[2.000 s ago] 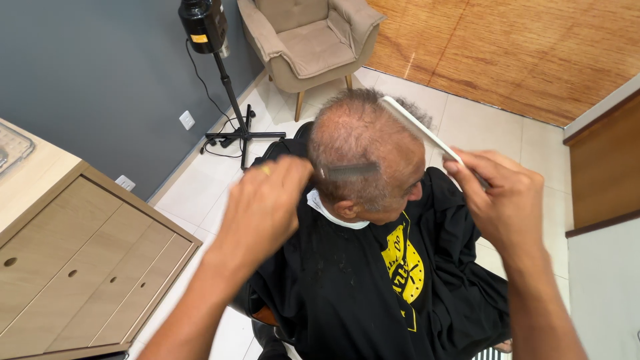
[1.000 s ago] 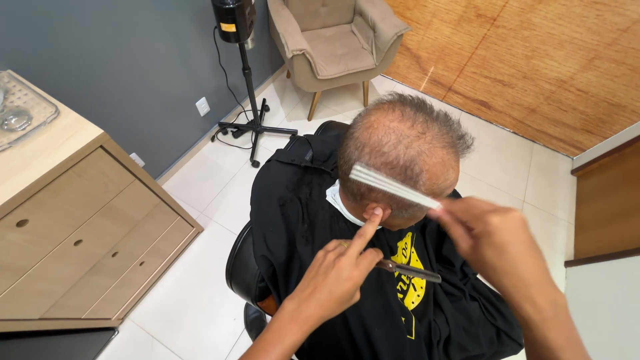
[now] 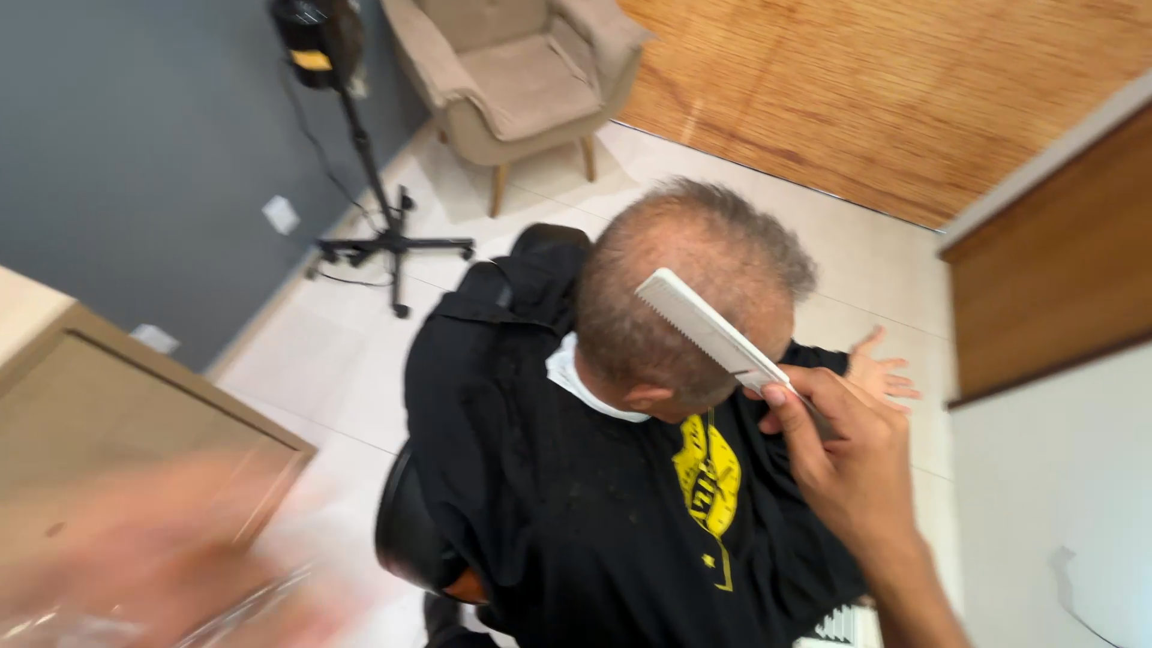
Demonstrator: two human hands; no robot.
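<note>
In my right hand (image 3: pixel 837 450) is a white comb (image 3: pixel 711 328), pinched near one end and held over the side of a seated person's head (image 3: pixel 684 270), above the ear. My left hand (image 3: pixel 180 549) is a motion blur at the lower left, away from the head. A thin shiny tool (image 3: pixel 247 607) shows blurred at that hand; its kind and how it is held are unclear. The person wears a black barber's cape (image 3: pixel 558 486) with a yellow print and a white neck strip (image 3: pixel 585 387) at the collar.
Beyond the person stand a beige armchair (image 3: pixel 531 81) and a black device on a wheeled stand (image 3: pixel 387 238). A wooden cabinet (image 3: pixel 135 432) is at the left. The seated person's own hand (image 3: pixel 882 369) extends from the cape at the right, fingers spread.
My left hand has moved from beside the ear to the lower left. The comb remains in my right hand near the head. The seated person's hand now shows outside the cape.
</note>
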